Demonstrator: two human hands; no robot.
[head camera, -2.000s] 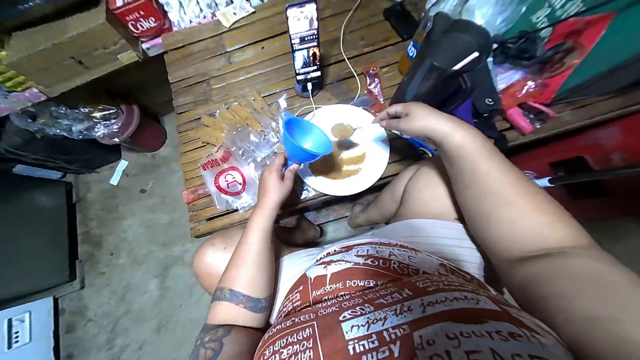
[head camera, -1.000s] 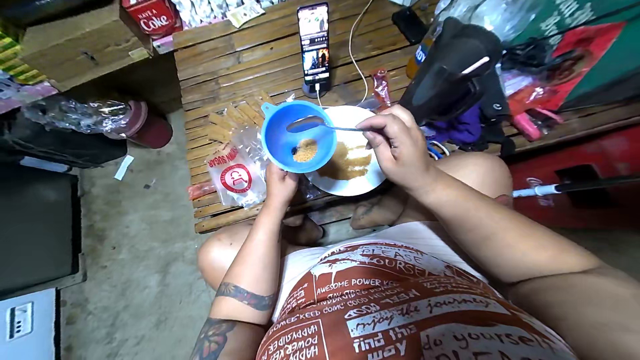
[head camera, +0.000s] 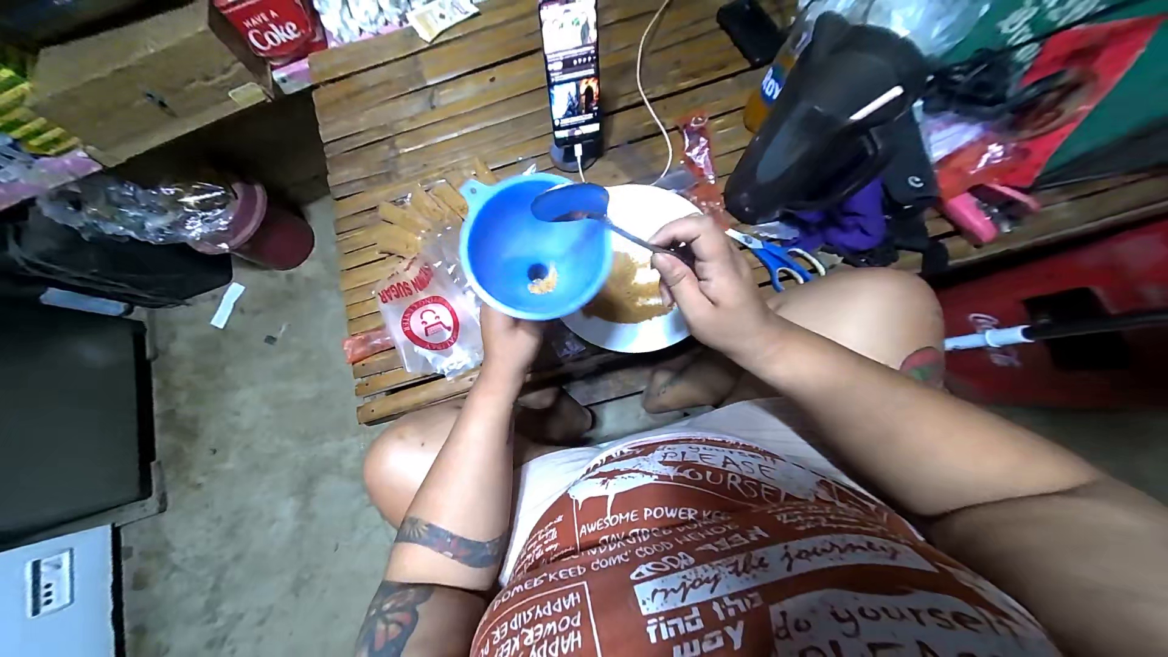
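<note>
My left hand (head camera: 511, 342) is under a blue plastic funnel (head camera: 497, 242), its fingers mostly hidden by the bowl. A little brown sugar lies by the funnel's hole. My right hand (head camera: 707, 283) grips a metal spoon (head camera: 575, 203) by its handle; the spoon's bowl is over the funnel's upper rim. Behind the funnel, partly covered, is a white plate (head camera: 630, 338) with brown granules spread on it. A clear plastic bag with red print (head camera: 429, 319) lies left of the plate, near several small filled packets (head camera: 406, 228).
A phone (head camera: 573, 82) stands on a holder at the back of the slatted bamboo table (head camera: 438, 109), its white cable curving right. Blue-handled scissors (head camera: 780, 260) lie right of the plate, beside a black bag (head camera: 821, 119). A cardboard box (head camera: 146, 78) is at the upper left.
The spoon has gone from the plate to the funnel, held in my right hand. Less sugar shows inside the funnel than a second ago.
</note>
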